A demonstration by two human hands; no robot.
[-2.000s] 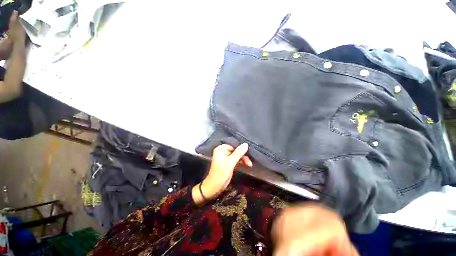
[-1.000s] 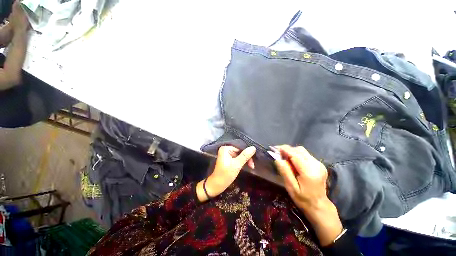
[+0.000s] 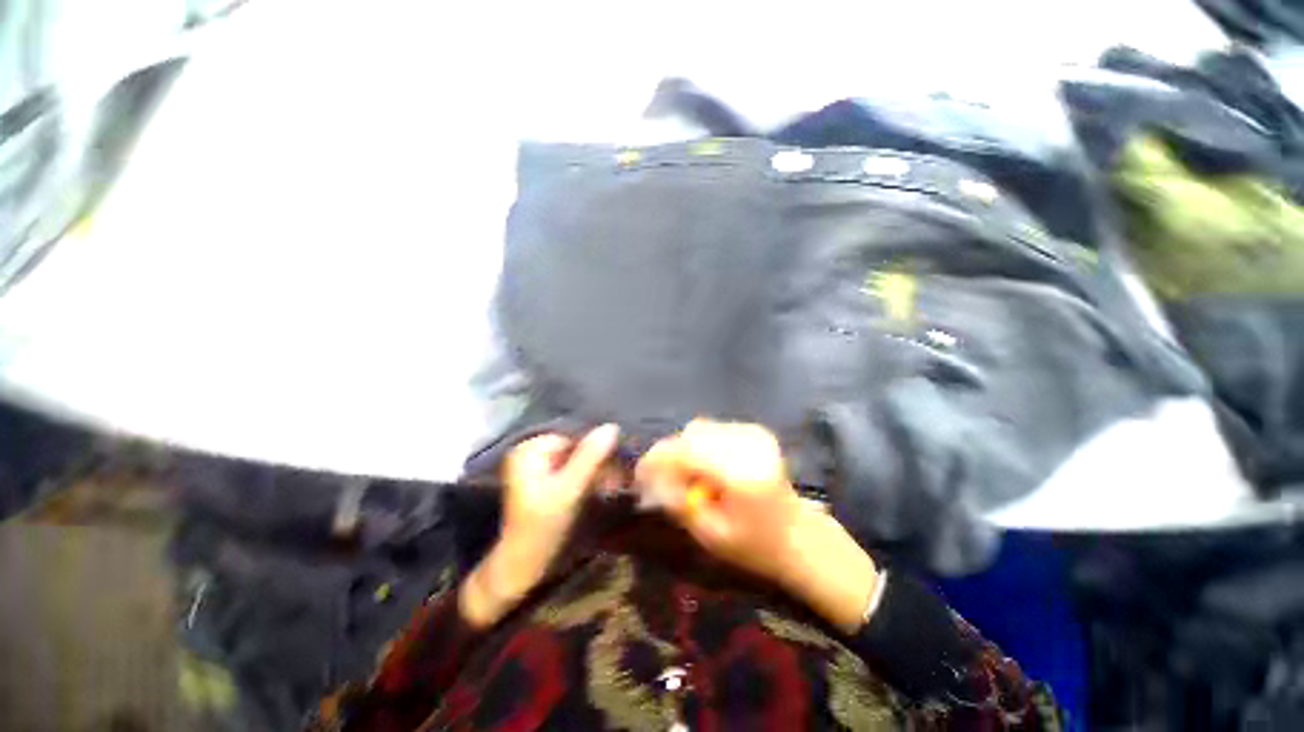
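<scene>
The dark grey denim jacket (image 3: 644, 286) lies on the white table, with its button placket along the far side and a small yellow-green embroidery at the chest. My left hand (image 3: 544, 501) pinches the jacket's near edge between thumb and fingers. My right hand (image 3: 729, 493) is closed close beside it at the same edge. A small orange spot shows at the right hand's fingers, which fits the thread snips (image 3: 699, 496); their blades cannot be made out. The picture is blurred.
The white table (image 3: 286, 286) has a curved near edge. Another dark jacket with a large yellow-green embroidery (image 3: 1216, 215) lies at the right. Pale grey-green garments (image 3: 86, 129) lie at the upper left. Dark garments (image 3: 286, 601) are piled below the table at left. Blue material (image 3: 1008, 608) shows below right.
The view has swung to the right, bringing in the embroidered jacket. My right hand came up to the jacket edge from below and is now nearer my left hand. My left hand still pinches the edge.
</scene>
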